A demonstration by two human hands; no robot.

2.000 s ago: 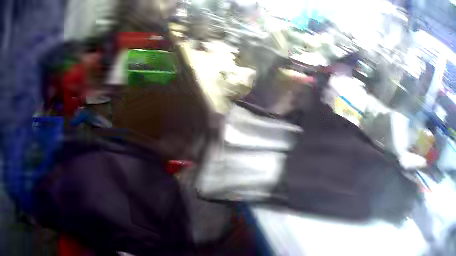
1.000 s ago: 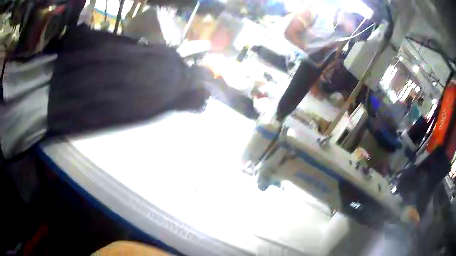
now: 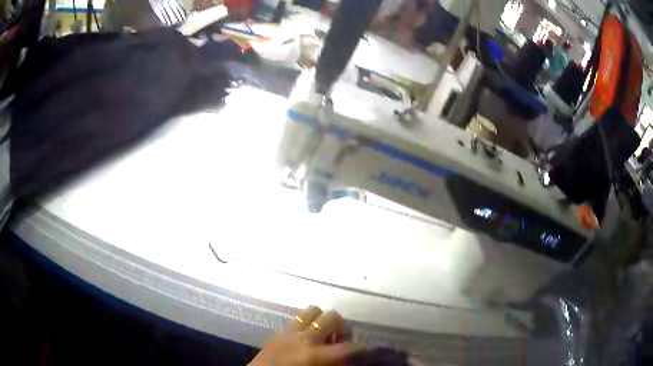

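My left hand (image 3: 311,342) is at the bottom centre, cut off by the picture's edge, over the table's front edge. Its fingers are bent and two show gold rings. A small dark patch, perhaps cloth (image 3: 387,357), shows beside the fingers; whether they grip it is unclear. My right hand is not in view. The white sewing machine (image 3: 401,175) with a blue stripe stands beyond the hand. Its needle area (image 3: 292,177) is lost in glare, and I see no cloth under it. The dark garment pile (image 3: 93,100) lies on the table at the left.
The white table has a grey front edge with a measuring scale (image 3: 215,304). A thin dark angular line (image 3: 308,277) runs across its surface. The lit control panel (image 3: 512,223) is at the machine's right end. A thick black tube (image 3: 346,43) rises above the head. An orange object (image 3: 617,68) is at upper right.
The view has swung right from the garment pile and a green bin to the machine, which now appears larger. My left hand with rings now shows clearly at the bottom; earlier only a blurred skin-toned shape showed there.
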